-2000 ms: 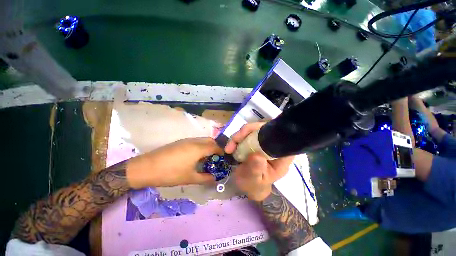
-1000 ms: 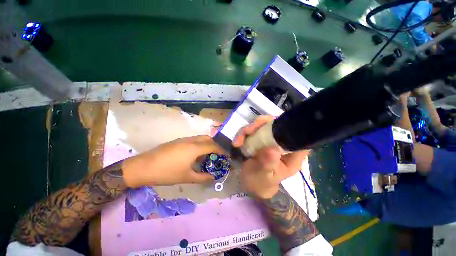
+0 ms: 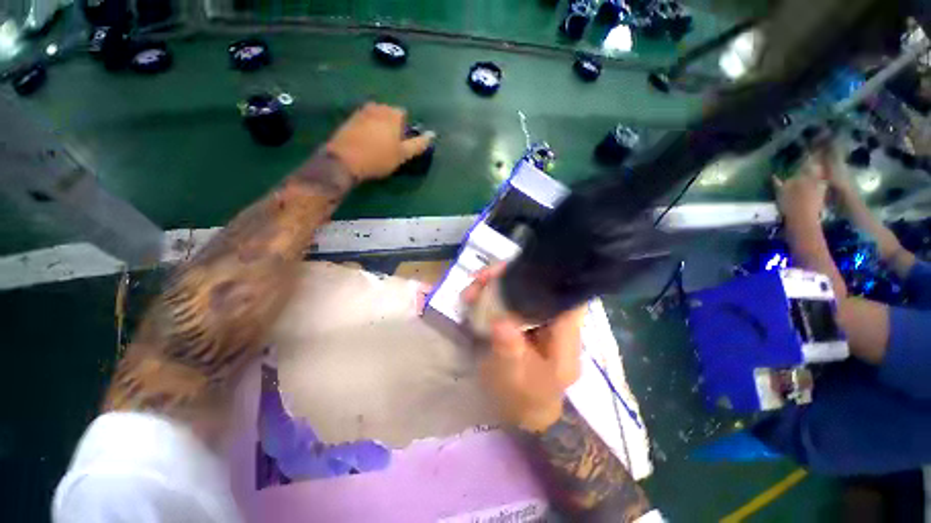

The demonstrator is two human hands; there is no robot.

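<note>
My left hand (image 3: 376, 141) is out over the green belt, its fingers at a black round unit (image 3: 417, 153). The hand partly covers the unit, and I cannot tell whether it grips it. My right hand (image 3: 531, 358) is closed around the cream nose of the electric screwdriver (image 3: 582, 250), over the torn cardboard mat (image 3: 378, 378). The driver's black body hides part of the white screw feeder (image 3: 475, 260) behind it. The driver tip is not visible.
The green belt (image 3: 337, 92) carries another black unit (image 3: 267, 117), a unit at right (image 3: 617, 144) and several low black rings (image 3: 485, 78). A blue and white feeder (image 3: 750, 337) stands at right beside a person's arm (image 3: 817, 235). A grey post (image 3: 71, 184) is at left.
My left hand has moved from the mat up to the belt, and the LED unit it held is no longer over the mat. My right hand still holds the driver. The view and belt items have shifted.
</note>
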